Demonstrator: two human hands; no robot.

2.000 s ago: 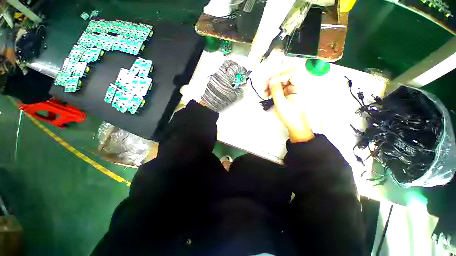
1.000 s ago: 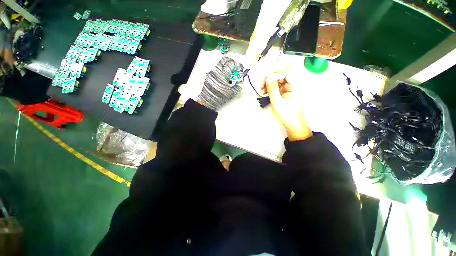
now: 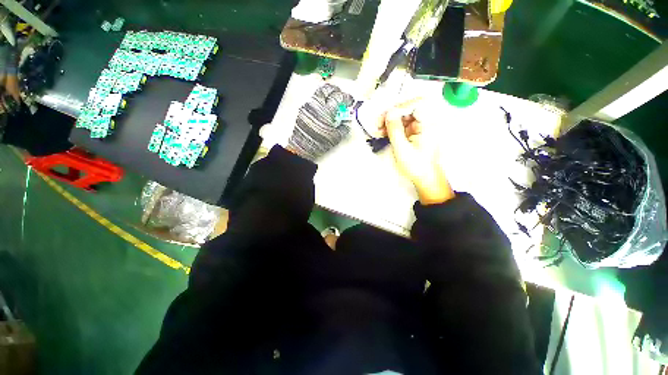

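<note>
My left hand [image 3: 321, 123], in a grey and dark striped glove, holds a small green circuit board [image 3: 342, 113] at its fingertips over the white work surface. My right hand [image 3: 410, 143] is bare, with its fingers curled close to the right of the board. A thin black cable with a thicker black part [image 3: 379, 143] runs between the board and my right fingers. Glare hides what my right fingertips grip. The pointed tip of the pale arm [image 3: 373, 62] is just above the board.
Green-white boards [image 3: 165, 55] lie on the black table at the left. A clear bag of black cables [image 3: 604, 194] is at the right, with loose ends on the white surface. A green round item [image 3: 460, 94] and brown-edged equipment [image 3: 481, 51] are at the back. A red plastic item [image 3: 77, 168] is at floor left.
The thicker black part of the cable has moved slightly left and up. My hands stay close together, with the right one shifted slightly left. The view has shifted a little.
</note>
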